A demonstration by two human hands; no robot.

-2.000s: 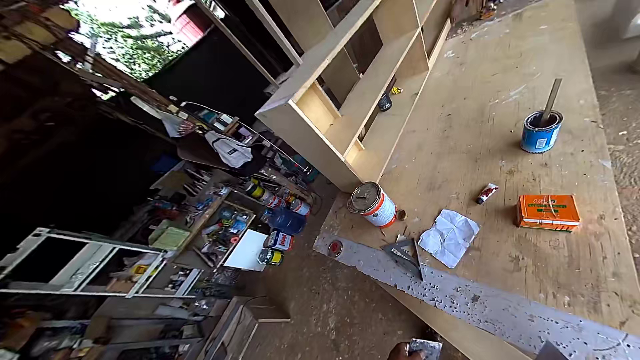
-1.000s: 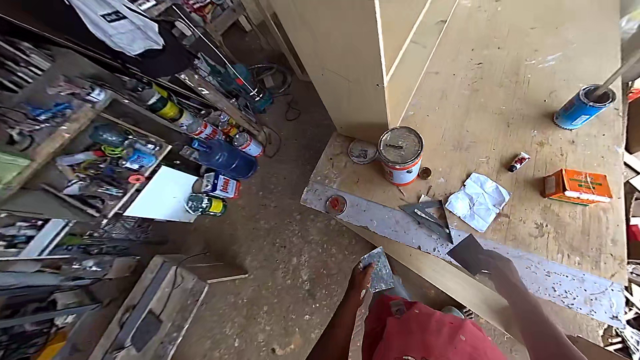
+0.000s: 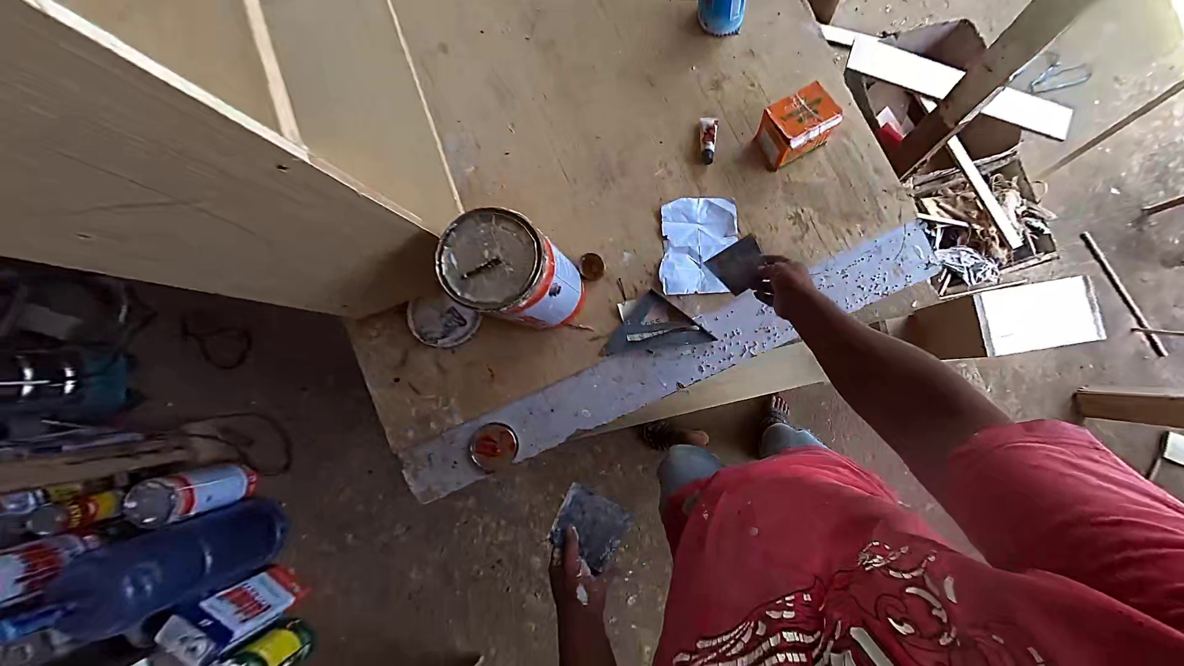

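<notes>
My left hand (image 3: 575, 573), low in the view beside the bench edge, grips a grey, smeared flat plate (image 3: 590, 527). My right hand (image 3: 782, 285) holds a dark flat scraper blade (image 3: 737, 265) over the edge of a creased white paper (image 3: 696, 231). Just left of it, a dark triangular blade (image 3: 659, 326) lies partly on a speckled light strip (image 3: 731, 333). A large metal can (image 3: 504, 268) stands at the cabinet's corner, with a round lid (image 3: 444, 320) beside it. A small round tin (image 3: 494, 447) sits near the strip's left end.
The wooden bench (image 3: 573, 111) also carries an orange box (image 3: 799, 125), a small tube (image 3: 709, 141) and a blue can (image 3: 721, 14). A plywood cabinet (image 3: 213, 176) stands at left. Bottles and cans crowd the lower left, near a blue plastic bottle (image 3: 166, 569). Scrap-filled cardboard boxes (image 3: 990, 213) are at right.
The view has swung strongly. One second ago my right hand held the blade over the strip beside the triangular blade; now the blade is at the paper. The left hand still holds its plate.
</notes>
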